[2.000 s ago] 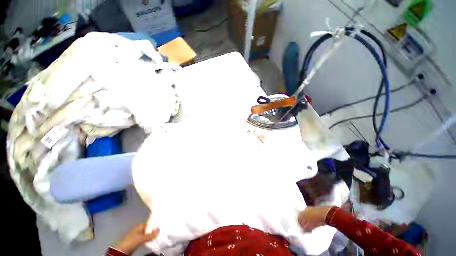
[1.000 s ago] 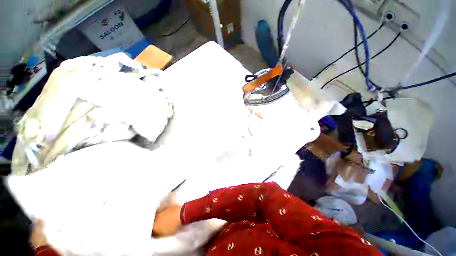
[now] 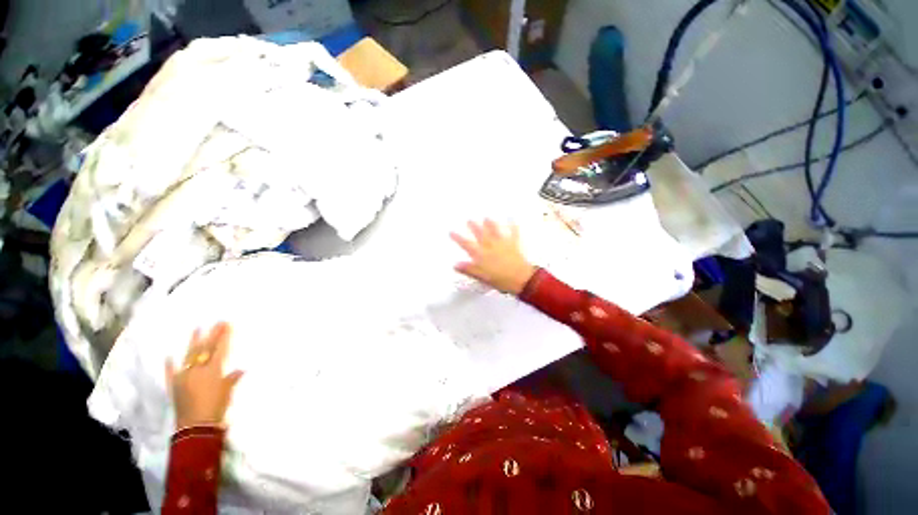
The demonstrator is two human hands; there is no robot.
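Observation:
A white garment lies spread over the near left part of the white ironing table. My left hand lies open with fingers apart on the garment's left part. My right hand is open, palm down, on the white surface right of centre; glare hides whether cloth or the bare table is under it. The steam iron, with an orange-brown handle, rests at the table's far right. The sleeve board is hidden from view.
A heap of cream and white garments stands at the left. A tan block is at the far edge. Dark blue hoses hang by the wall at right. A small crumpled scrap lies near the iron. Clutter lies below the table at right.
The white garment, pulled left and raised a second ago, now lies flatter. My right hand has moved from the near edge up and right onto the surface; my left hand is now in full view, open.

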